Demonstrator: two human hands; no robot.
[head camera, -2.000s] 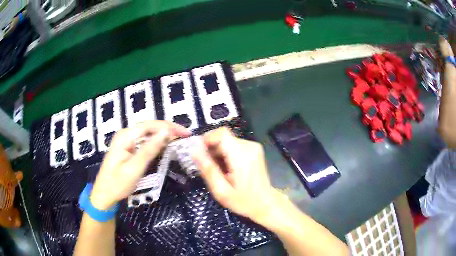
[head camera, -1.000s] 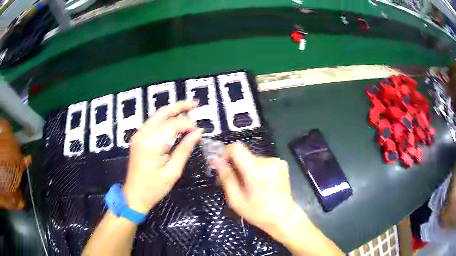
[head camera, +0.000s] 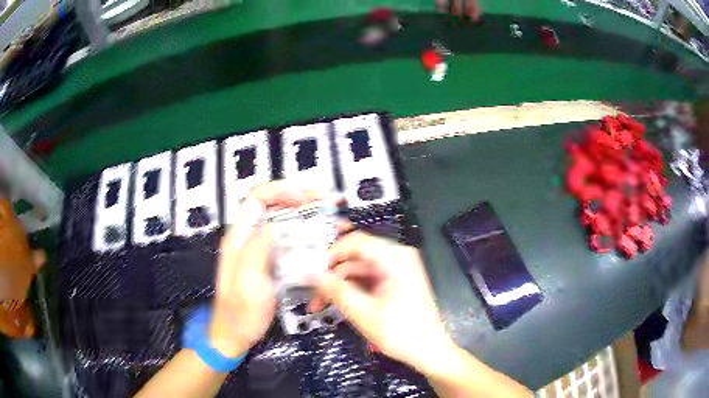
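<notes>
My left hand (head camera: 247, 276), with a blue wristband, holds a pale keypad circuit board (head camera: 299, 253) by its left side and far edge. My right hand (head camera: 381, 291) has its fingertips on the board's right side. Below the board, the end of a phone frame (head camera: 309, 319) with small round openings shows; whether board and frame are joined cannot be told. Several white phone frames (head camera: 196, 186) stand in a row along the far side of the black blister tray (head camera: 155, 311). My hands partly cover some of them.
A black smartphone (head camera: 491, 264) lies on the bench right of the tray. A heap of red plastic parts (head camera: 618, 186) lies farther right. A green conveyor belt (head camera: 233, 93) with scattered parts crosses the top. A white grid tray (head camera: 587, 381) shows at lower right, an orange fan (head camera: 15, 268) at left.
The pale piece between my hands now faces the camera as a board, with the frame end below it. My left hand has moved to its far-left edge. Items on the belt have shifted.
</notes>
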